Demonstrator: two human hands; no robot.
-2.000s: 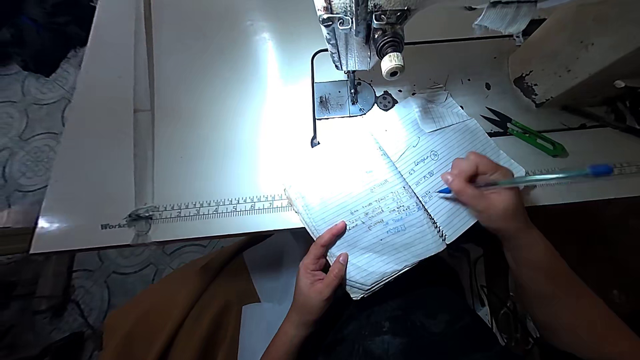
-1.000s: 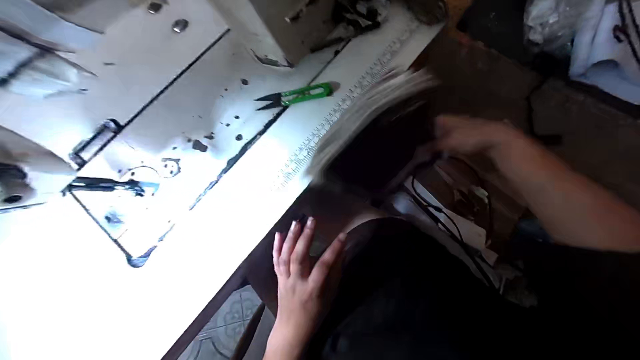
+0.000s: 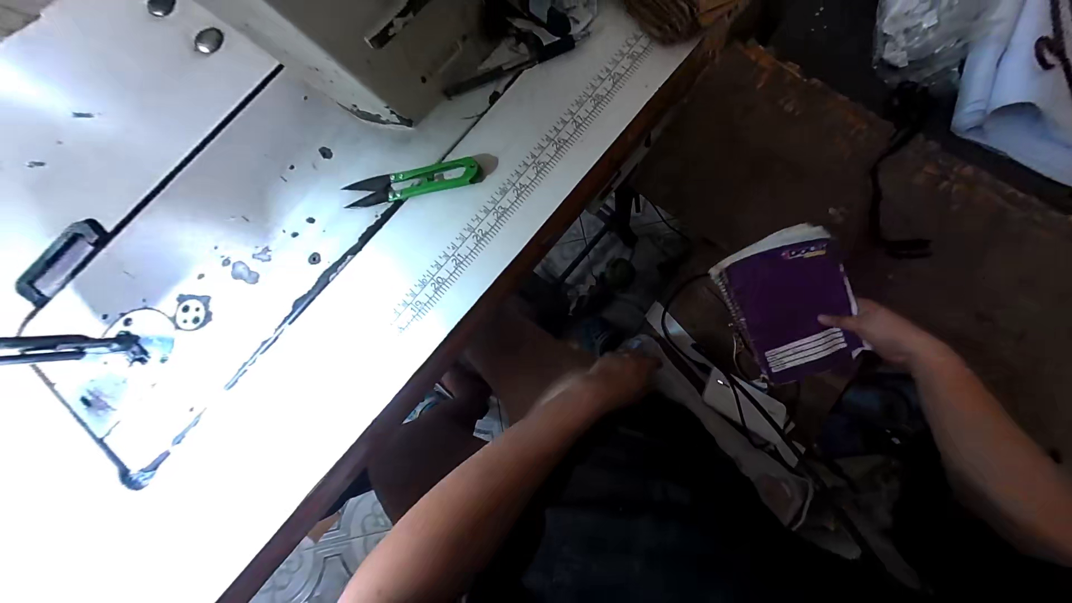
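Note:
My right hand (image 3: pixel 888 331) holds a closed spiral notebook (image 3: pixel 791 301) with a purple cover by its lower right edge, thumb on the cover. The notebook is to the right of the sewing table, over a dim area with cables. My left hand (image 3: pixel 620 378) is low beside the table edge, near a pale cloth; its fingers are dark and blurred, and whether they grip anything is hidden. Green-handled thread snips (image 3: pixel 419 182) lie on the white sewing table (image 3: pixel 368 335), left of its printed ruler scale. No pen shows.
The sewing machine body (image 3: pixel 335 50) stands at the upper left, its presser foot (image 3: pixel 126 345) at the far left. Black cables and a white box (image 3: pixel 745 406) lie below the notebook. A brown board (image 3: pixel 754 142) spans the right, with a plastic bag (image 3: pixel 921 42) and light blue cloth (image 3: pixel 1017 109) beyond.
The notebook, open on the table under the pen two seconds ago, is closed and off to the right in my right hand. My left hand has left its page. The view has swung right.

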